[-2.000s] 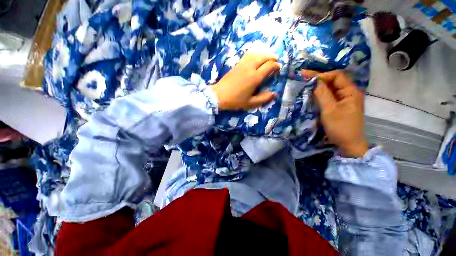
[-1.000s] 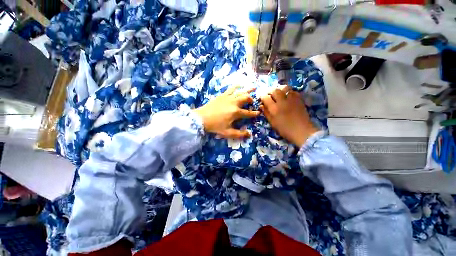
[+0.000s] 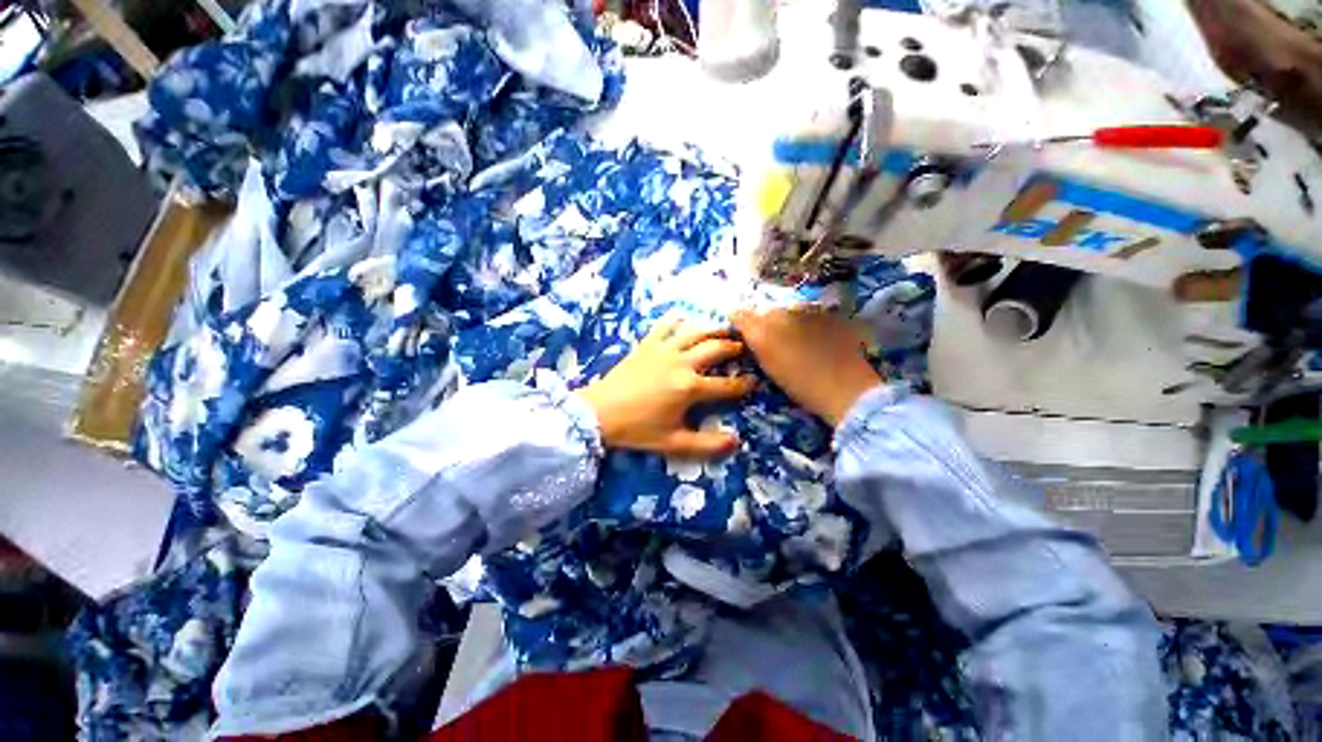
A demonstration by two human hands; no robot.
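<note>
A floral garment piece, blue with white flowers (image 3: 653, 500), lies under both hands and reaches the presser foot area (image 3: 805, 268) of the white sewing machine (image 3: 986, 189). My left hand (image 3: 671, 389) lies palm down on the cloth with its fingers spread, left of the foot. My right hand (image 3: 806, 352) is just in front of the foot, fingers bent down on the cloth at its edge; the fingertips are partly hidden and blurred by glare. The needle itself cannot be made out.
A big crumpled fabric bundle (image 3: 334, 276) lies at left beside brown tape (image 3: 145, 326). A red-handled tool (image 3: 1160, 136) rests on the machine head. A dark thread spool (image 3: 1027, 302) and blue loops (image 3: 1244, 507) are at right. Part of another person's arm shows at the top right.
The view has shifted, showing more of the machine. My right hand has gone from raised at the right, pinching cloth, to down near the foot. My left hand stays flat on the cloth.
</note>
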